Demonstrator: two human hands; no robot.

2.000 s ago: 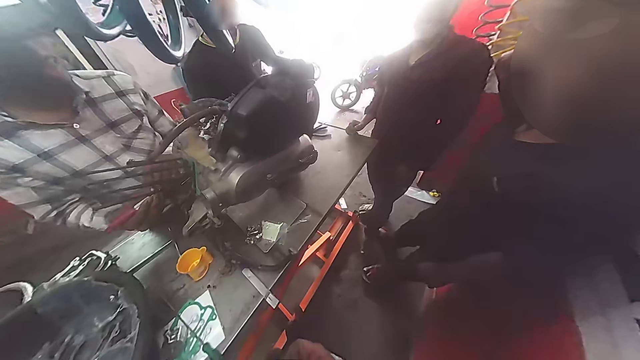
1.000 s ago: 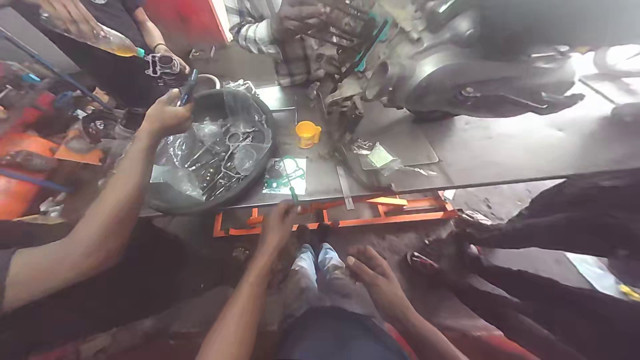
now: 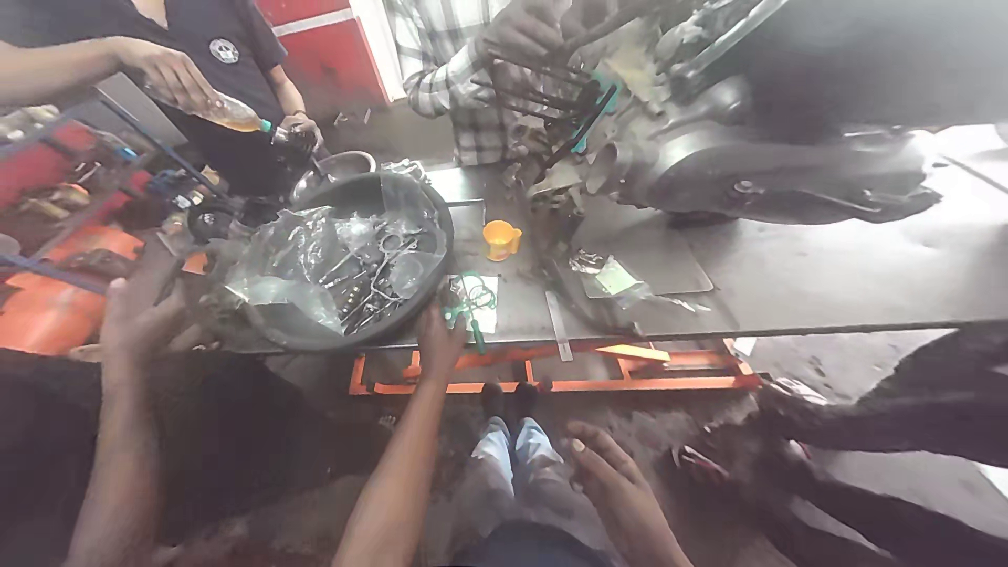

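My left hand (image 3: 441,339) is at the table's front edge, between the rim of a black round tub (image 3: 449,252) and a white sheet with green gaskets (image 3: 490,290). Its fingertips meet or overlap the gaskets and a slim green-handled tool (image 3: 478,337); whether it grips anything cannot be told. Over the floor, right of my legs, my right hand (image 3: 610,465) holds nothing, its fingers loosely bent and apart. The tub contains clear plastic bags (image 3: 315,236) and metal tools or parts (image 3: 370,295). A yellow cup (image 3: 500,239) stands behind the gasket sheet.
A steel ruler (image 3: 559,327) overhangs the table edge near a small plastic packet (image 3: 617,277). A scooter engine (image 3: 709,169) lies behind. Co-workers' hands hold a bottle (image 3: 236,115) and work by the engine; another co-worker's arm (image 3: 130,394) is at left. An orange frame (image 3: 551,386) runs below.
My left hand has moved forward to the gasket sheet at the table edge. The co-worker's arm on the left has drawn back from beside the tub. The view has turned since the earliest frame.
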